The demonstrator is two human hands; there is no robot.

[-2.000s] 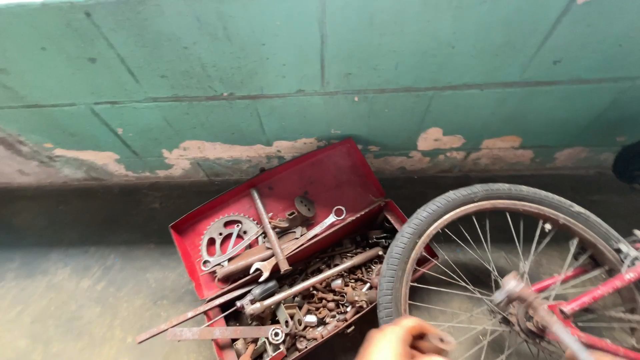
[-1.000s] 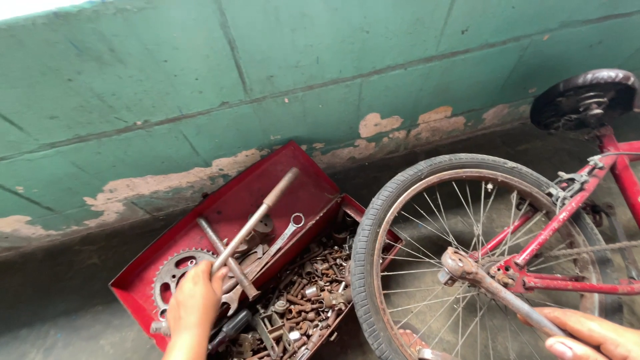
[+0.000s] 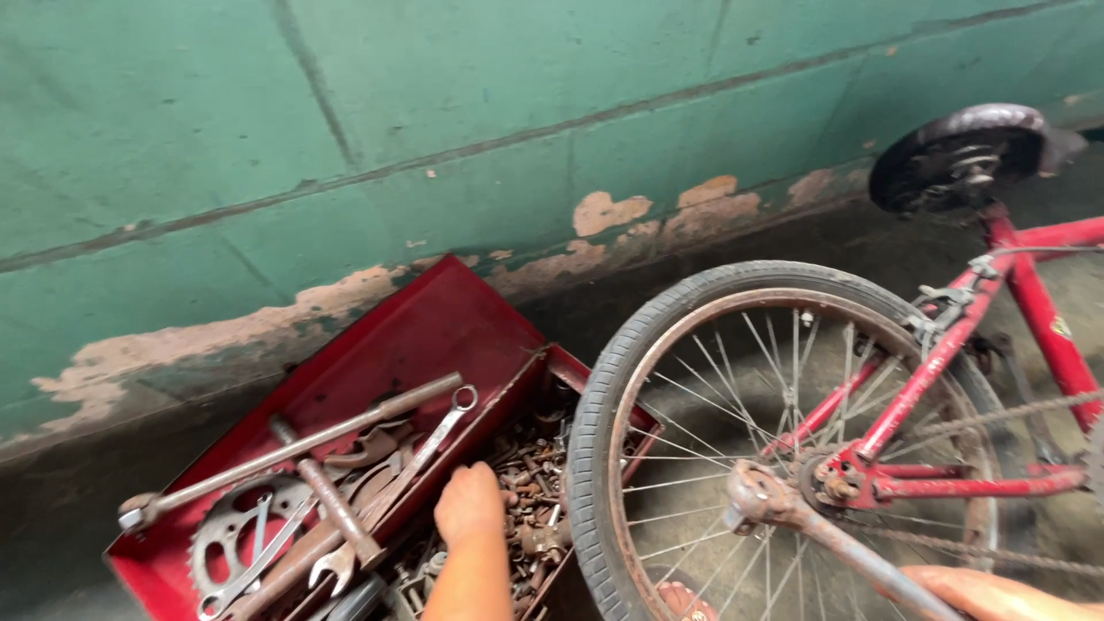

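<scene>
My left hand (image 3: 473, 507) reaches into the red metal toolbox (image 3: 565, 366), at the rusty bolts and small metal parts (image 3: 539, 483); its fingertips are partly hidden, and I cannot tell whether they grip anything. A long-handled socket wrench (image 3: 302, 444) lies across the toolbox's lid, over a chainring (image 3: 226, 535) and beside combination wrenches (image 3: 444, 427). At the lower right, my right hand (image 3: 975, 591) holds a rusty ratchet-like wrench (image 3: 798, 513), its head in front of the bicycle's rear wheel (image 3: 595, 431), near the hub.
The red bicycle frame (image 3: 931, 371) and its black saddle (image 3: 962, 164) are at the right. A green painted block wall (image 3: 483, 103) with peeling patches runs behind the toolbox. Part of a foot (image 3: 686, 599) shows below the wheel.
My left hand has let go of the long-handled socket wrench, now lying across the lid, and has moved right into the small metal parts. My right hand still holds its wrench.
</scene>
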